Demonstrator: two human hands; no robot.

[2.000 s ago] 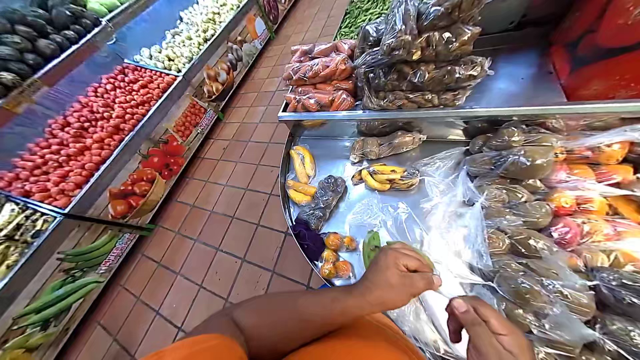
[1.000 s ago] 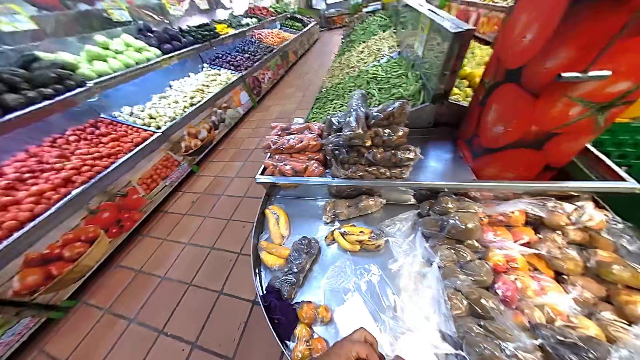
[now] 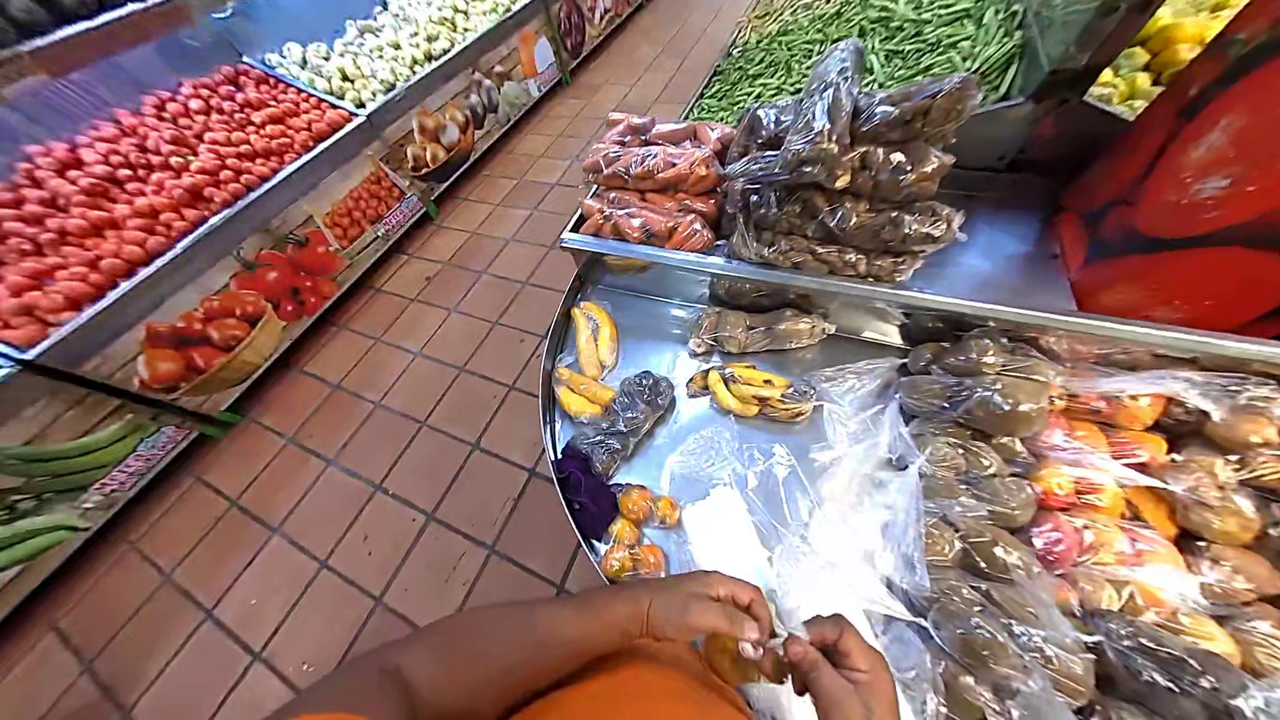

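Observation:
My left hand and my right hand are close together at the bottom, fingertips pinching the gathered neck of a clear plastic bag. A rounded yellow-brown item shows below my left fingers; its kind is unclear. Loose clear plastic bags lie spread on the metal tray just beyond my hands. Farther up the tray are wrapped ripe bananas, and at its left edge lie bagged orange fruits beside a dark purple bundle.
Bagged brown and orange produce is piled on the right. A raised metal ledge holds stacked bags of carrots and brown roots. Across the tiled floor stands a display of tomatoes.
One second ago only part of a hand showed at the bottom edge; now both hands are in view at the bag. The view has tilted down. The green item beside my hand two seconds ago is no longer visible.

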